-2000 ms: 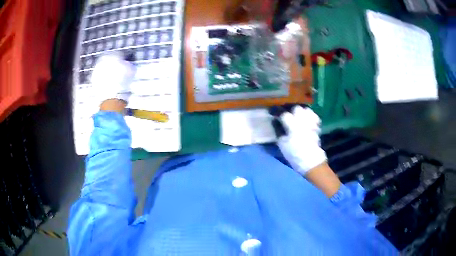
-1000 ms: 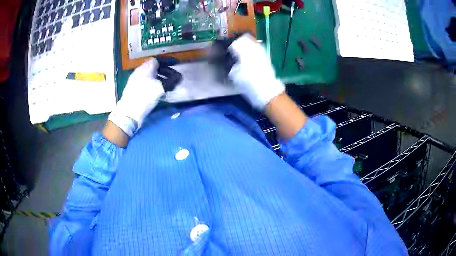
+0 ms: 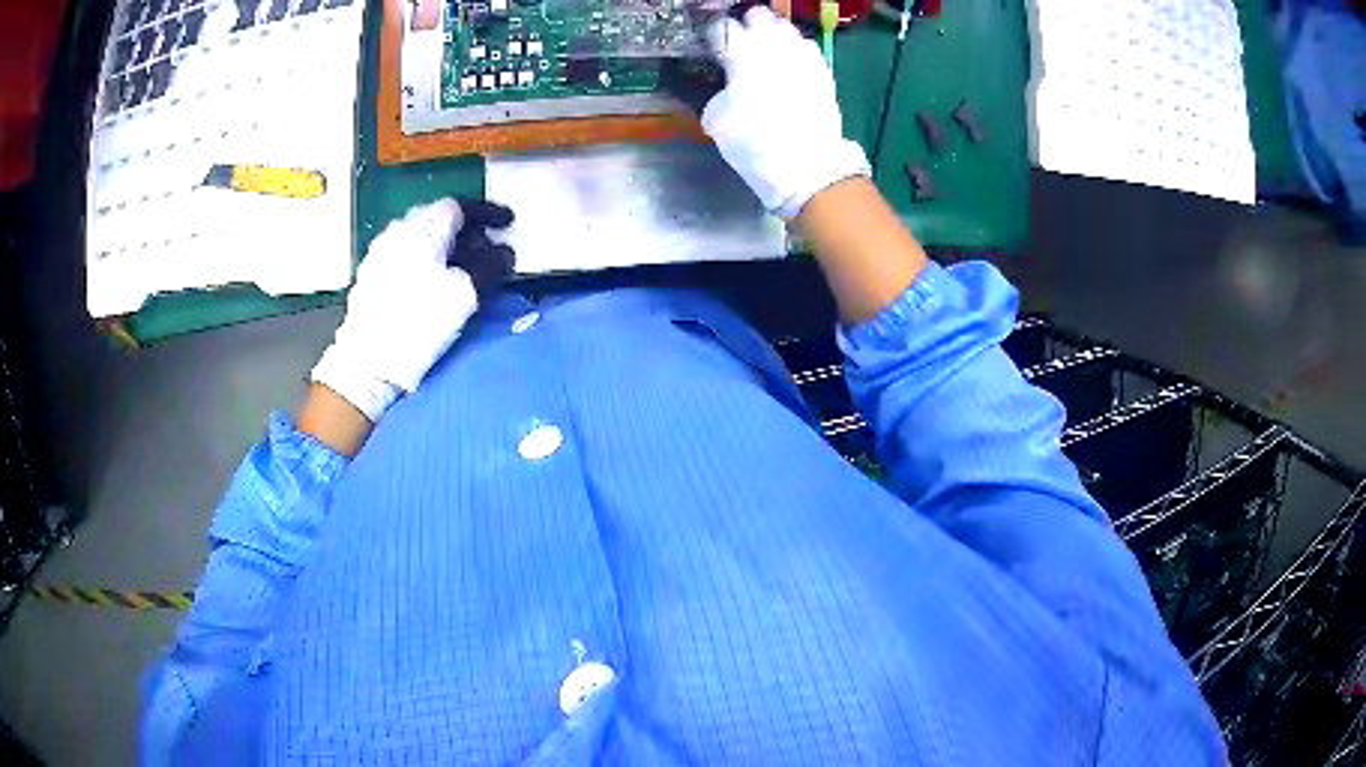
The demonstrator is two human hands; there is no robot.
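A green circuit board (image 3: pixel 517 60) lies in a silver frame on the orange-brown fixture base (image 3: pixel 435 143), cut off by the top edge. My right hand (image 3: pixel 772 113), in a white glove with black fingertips, is over the right part of the board; its fingertips are blurred, and whether they hold anything is hidden. My left hand (image 3: pixel 412 300), gloved the same way, is at the left end of a white paper (image 3: pixel 629 210) on the bench edge below the fixture. Its fingers are bent, and I cannot tell whether they grip the paper.
A white parts tray (image 3: pixel 225 240) with dark pieces and a yellow-handled tool (image 3: pixel 270 182) is on the left. Several small dark parts (image 3: pixel 921 180) and thin shafts lie on the green mat (image 3: pixel 981 202). A second white tray (image 3: pixel 1139 105) is right; a wire rack (image 3: pixel 1184 495) stands lower right.
My left hand has moved from the parts tray to the paper's left end. My right hand went from the paper up over the board. The view has shifted, and the fixture sits higher in it.
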